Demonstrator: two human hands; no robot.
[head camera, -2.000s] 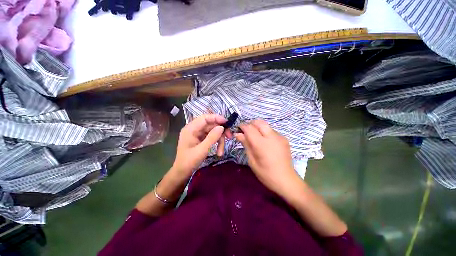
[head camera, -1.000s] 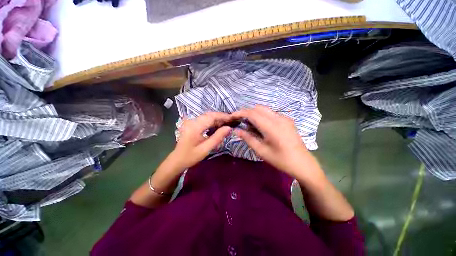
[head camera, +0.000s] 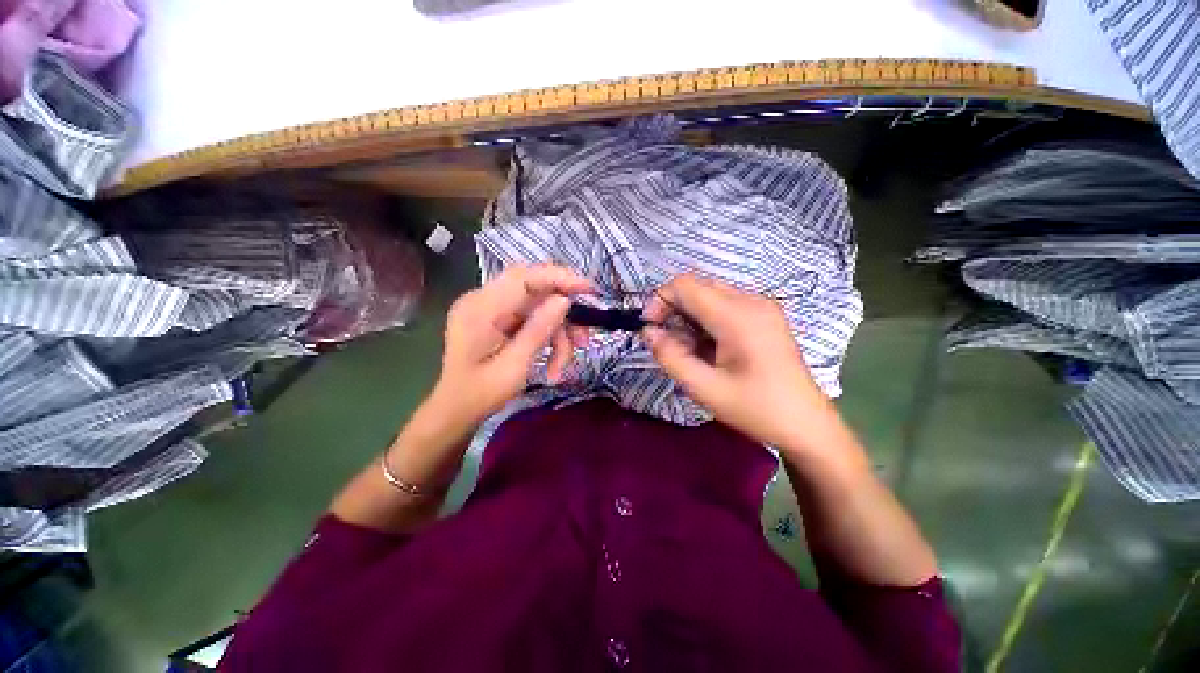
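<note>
A striped garment (head camera: 737, 210) lies bunched on the lap. A short dark ribbon piece (head camera: 608, 317) is stretched between both hands above it; whether it is a bow or a flat strip I cannot tell. My left hand (head camera: 507, 339) pinches its left end between thumb and fingers. My right hand (head camera: 730, 348) pinches its right end, with the fingers curled. A thin dark thread shows on the cloth near the right fingers. No needle can be made out.
A white tabletop (head camera: 526, 50) with a yellow measuring tape (head camera: 632, 92) along its edge lies ahead. Striped garments hang at the left (head camera: 105, 309) and right (head camera: 1066, 289). Pink cloth (head camera: 86, 33) is at the upper left.
The hands were close together over the dark piece a second ago. They are now a little apart, with the dark ribbon piece visible and level between them. The camera view has shifted slightly.
</note>
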